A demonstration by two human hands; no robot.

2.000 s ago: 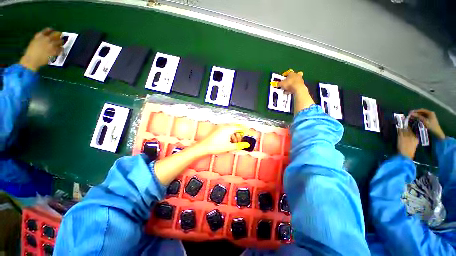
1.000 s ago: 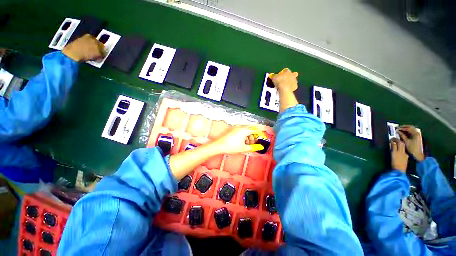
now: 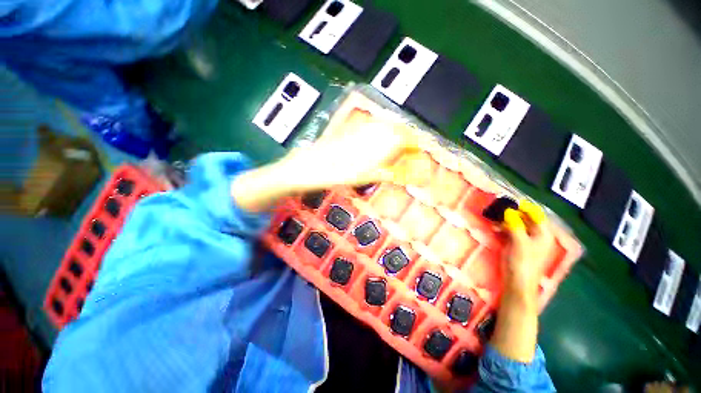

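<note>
The red blister tray (image 3: 461,253) lies tilted in front of me, with black watch bodies (image 3: 396,259) in its near rows and several bare pockets in its far rows. My right hand (image 3: 526,238), with yellow finger cots, holds a black watch body (image 3: 500,208) between its fingertips over the tray's right part. My left hand (image 3: 369,153) is over the tray's far left part. It is blurred and overexposed, so its fingers and anything in them cannot be made out.
Boxes with white inserts (image 3: 497,120) and dark rectangles (image 3: 530,146) line the green conveyor (image 3: 492,54). A lone white insert box (image 3: 286,108) lies left of the tray. A second red tray (image 3: 92,246), a brown carton (image 3: 61,173) and another person's blue sleeve (image 3: 100,31) are at left.
The view has turned. My right hand has come back from a box on the belt to the tray, now with a watch body. My left hand has moved to the tray's left part.
</note>
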